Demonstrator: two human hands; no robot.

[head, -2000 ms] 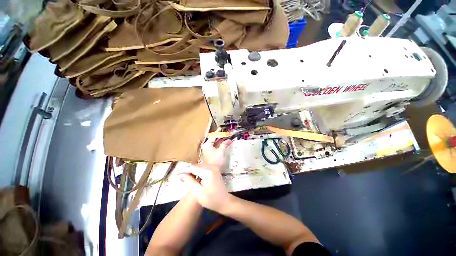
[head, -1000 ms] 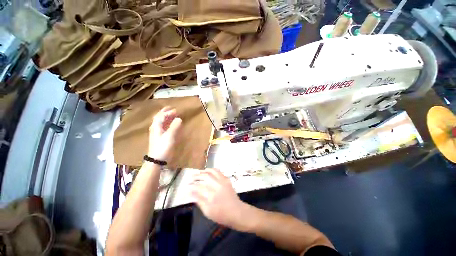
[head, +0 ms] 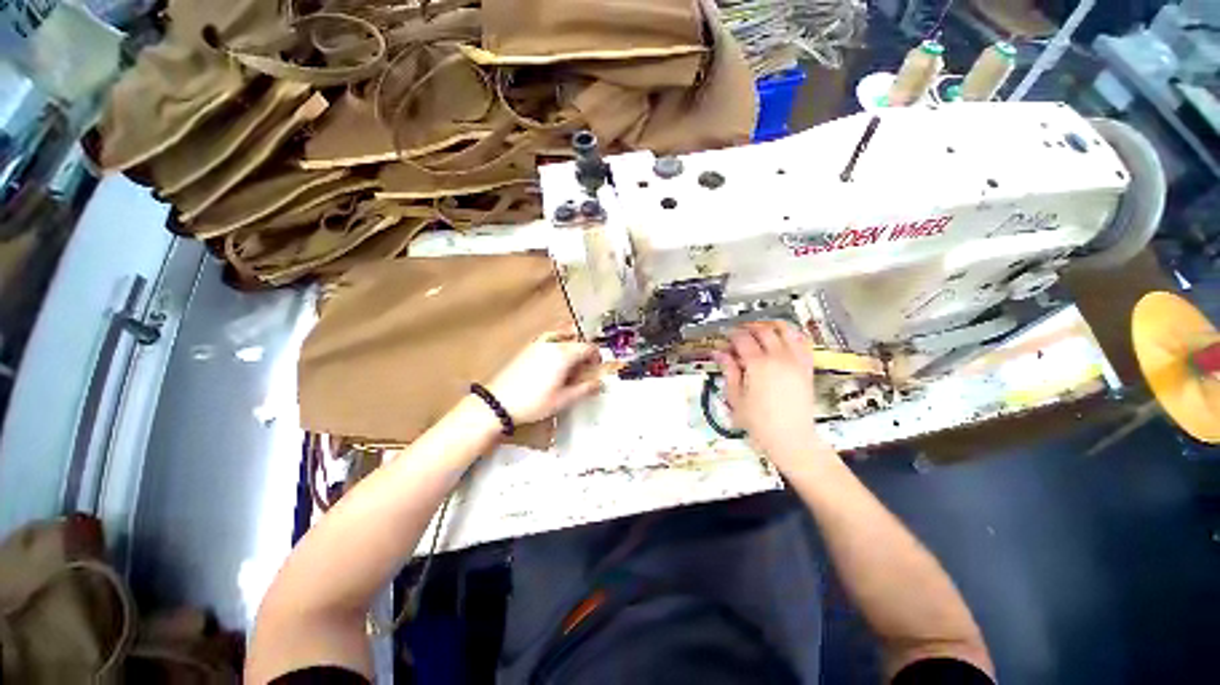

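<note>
A brown bag panel (head: 415, 341) lies flat left of the needle area (head: 642, 351) of a white sewing machine (head: 749, 228). My left hand (head: 546, 380), with a dark bead bracelet at the wrist, is at the panel's right edge beside the needle area; its fingers are bent and whether they pinch the edge is unclear. My right hand (head: 769, 381) lies over the tan binding tape (head: 843, 361) right of the needle; its fingertips are on or near the tape and their grip is hidden. The snips (head: 717, 406) lie partly under my right hand.
A heap of brown bags (head: 388, 134) with loose straps stands behind the panel. A second brown pile (head: 60, 602) is at far left. Thread cones (head: 919, 70) stand behind the machine. A yellow-orange tape reel (head: 1177, 368) is at right. A blue container (head: 779, 102) is behind the machine.
My left hand has moved right from over the panel to its edge by the needle. My right hand has moved from the table's front up and right onto the tape and snips area.
</note>
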